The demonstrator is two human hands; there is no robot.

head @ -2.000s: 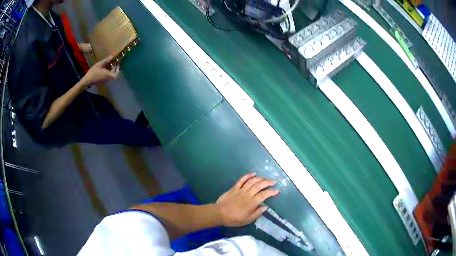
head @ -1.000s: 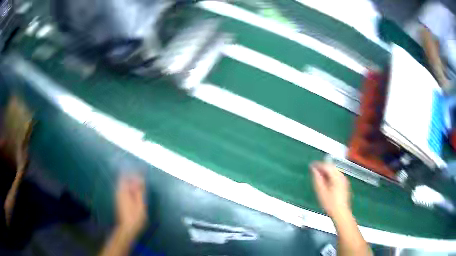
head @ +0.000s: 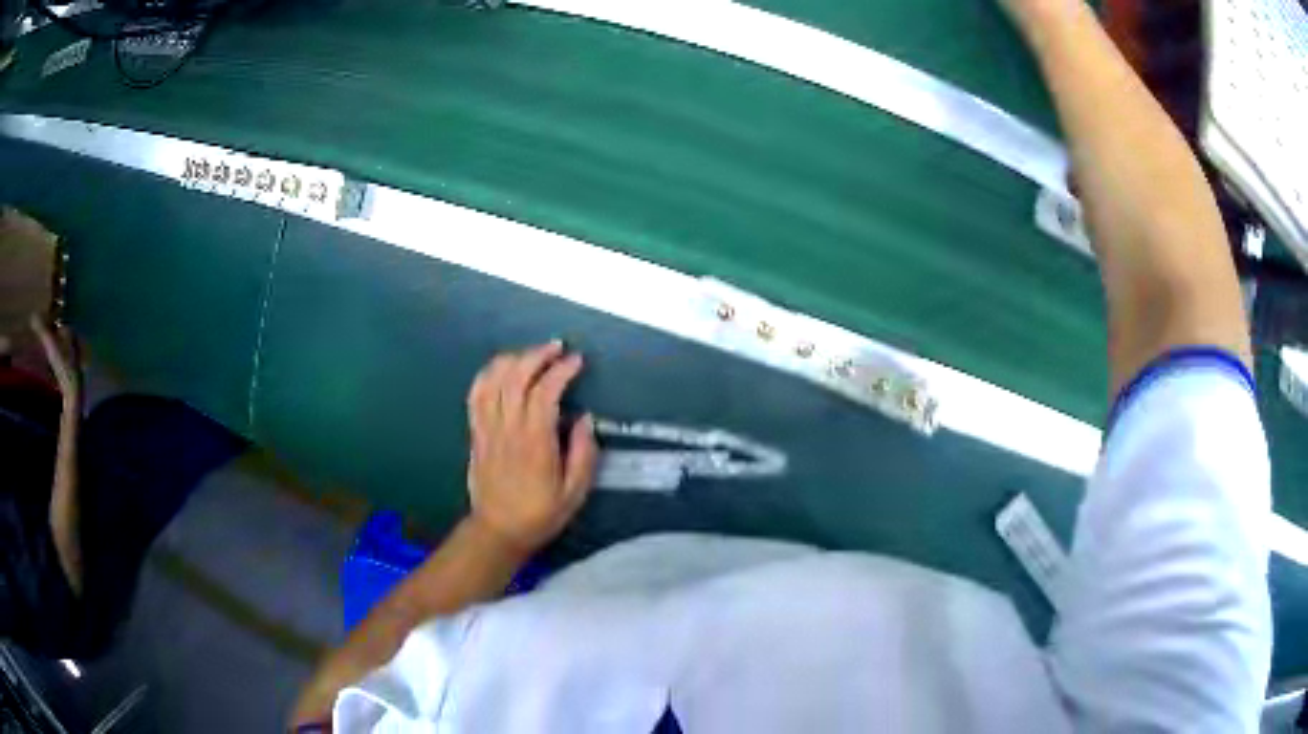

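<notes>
A perforated strip unit (head: 821,353) with a row of round openings lies on the pale rail in front of me. A second perforated strip unit (head: 270,182) lies on the same rail further left. My left hand (head: 525,442) rests on the dark green bench, fingers slightly spread and empty, beside the worn tape patch (head: 638,469). My right arm reaches far up across the belt; my right hand (head: 1036,9) is mostly cut off by the top edge, so its fingers do not show. A small pale strip (head: 1033,548) lies on the bench near my right sleeve.
The green conveyor belt (head: 617,158) runs beyond the rail. A white perforated board (head: 1269,86) is at the upper right. Another pale strip (head: 1063,218) lies by the far rail. Black cables are at the upper left. A person (head: 65,473) holds a gold stack at left.
The view has turned right, then settled. Two perforated strips now show on the near rail. My left hand is down on the bench again; my right arm has extended across the belt.
</notes>
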